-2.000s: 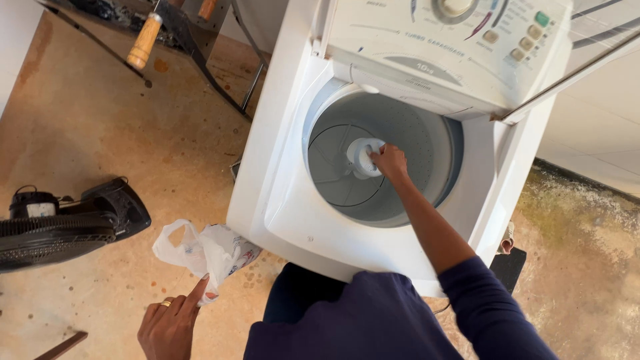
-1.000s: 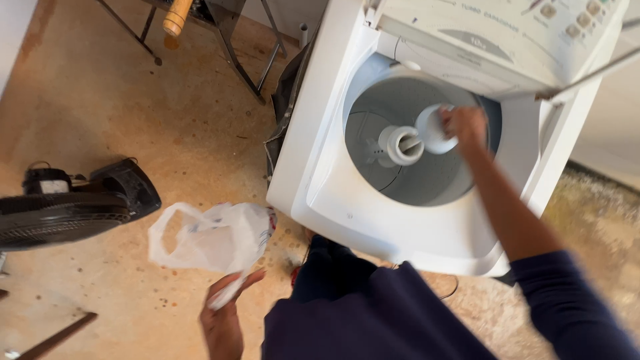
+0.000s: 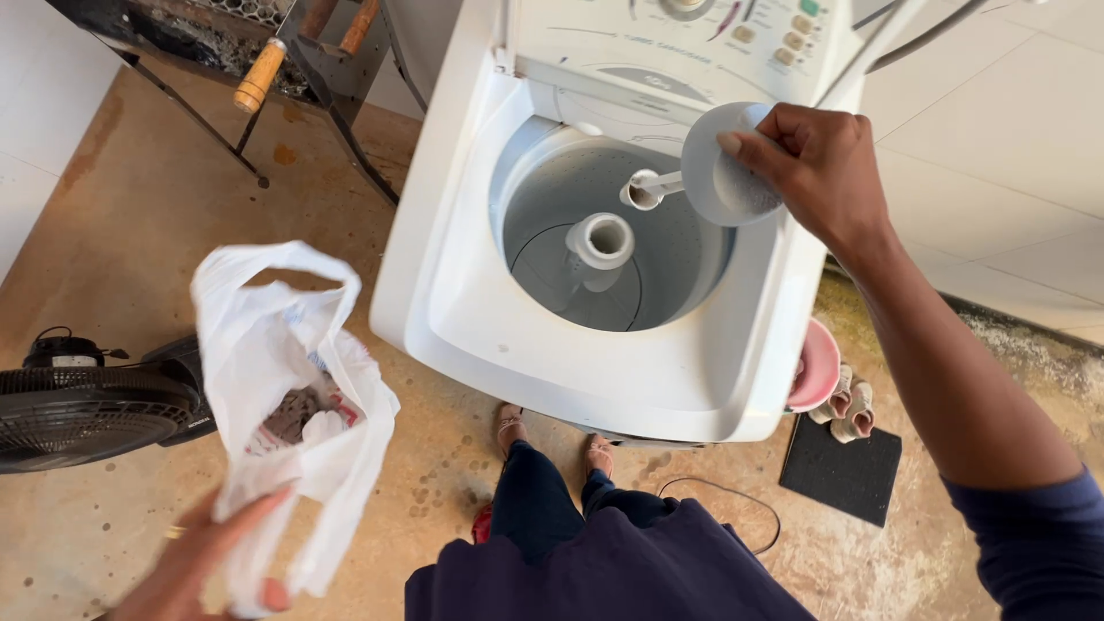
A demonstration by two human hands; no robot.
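Observation:
My right hand [image 3: 815, 164] grips a white plastic agitator cap [image 3: 733, 168] with a narrow stem ending in a small cup [image 3: 642, 191]. It is held above the right side of the tub of a top-loading washing machine [image 3: 569, 371], whose lid is up. In the tub stands the white agitator post [image 3: 604, 241], its round top opening uncovered. My left hand [image 3: 198, 552] holds a white plastic bag [image 3: 345, 431] by its lower handles, left of the machine; greyish material and printed wrapping show inside it.
A black fan [image 3: 95, 405] lies at the left. Behind it stands a metal-legged grill with wooden handles [image 3: 260, 76]. At the right of the machine are a pink basin [image 3: 815, 366], a pair of shoes [image 3: 854, 410] and a black mat [image 3: 841, 466]. A thin cable [image 3: 768, 509] curves on the floor.
The cap, seated on the agitator two seconds ago, has come off and risen out of the tub in my right hand. The bag in my left hand is now held up higher with its mouth visible.

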